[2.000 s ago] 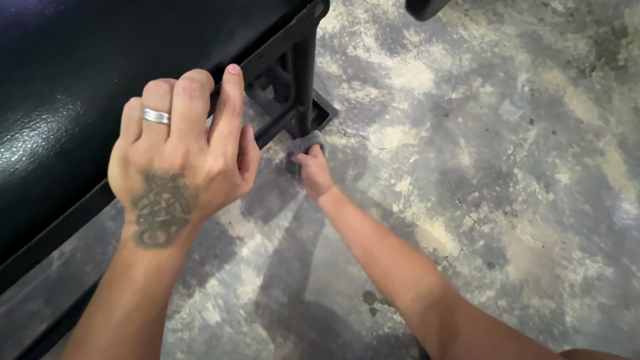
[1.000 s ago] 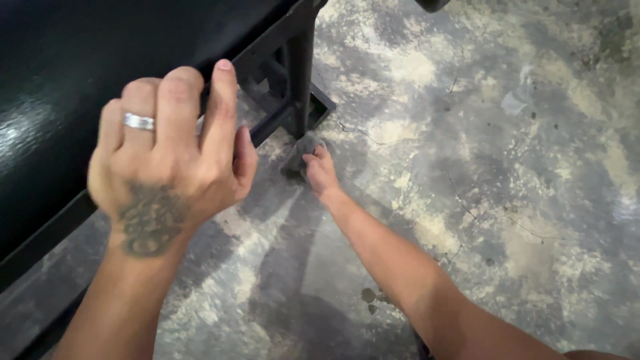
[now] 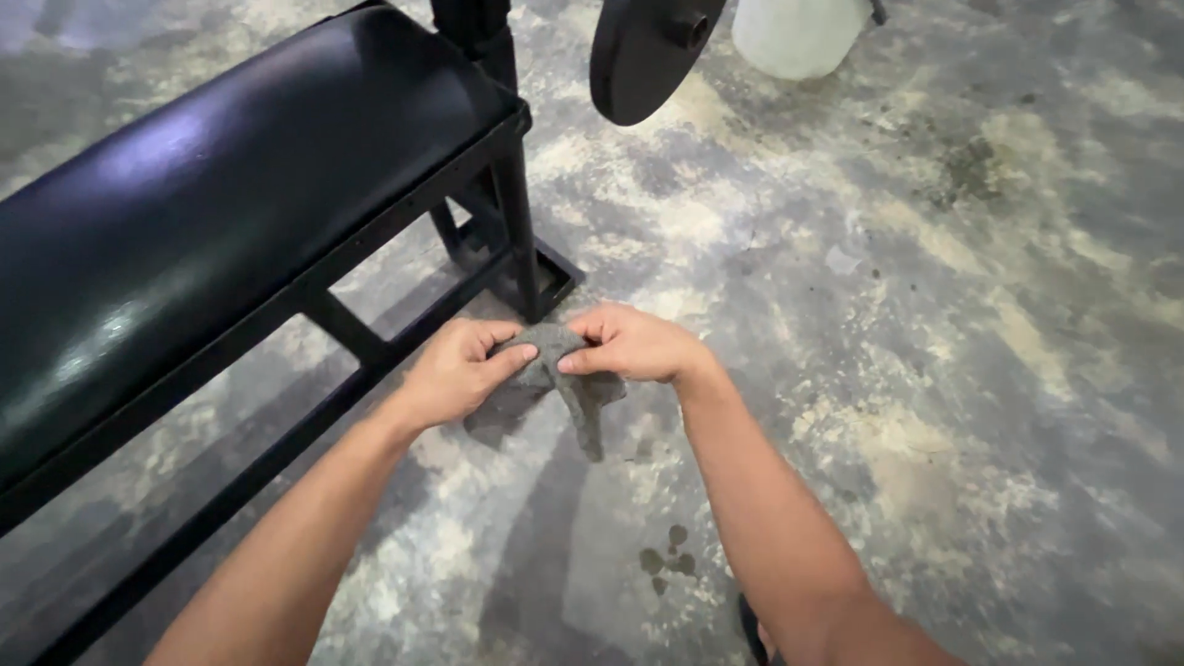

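Note:
Between my hands hangs a grey cloth (image 3: 552, 350), its loose ends drooping above the concrete floor. My left hand (image 3: 467, 365) pinches its left side between thumb and fingers. The right side is pinched in the same way by my right hand (image 3: 634, 345). Both hands are close beside the foot of a black metal leg (image 3: 514, 213), which belongs to a weight bench with a black padded seat (image 3: 250, 166).
A round black weight plate (image 3: 647, 60) is at the top, right of the bench. Behind it stands a whitish container (image 3: 797, 35). Dark wet spots (image 3: 668, 561) mark the floor near my right forearm. The bench's lower rail (image 3: 231, 495) runs along the left.
My left hand has left the bench edge and come down to grip the cloth that my right hand was holding by the leg. The view has shifted, showing more of the bench.

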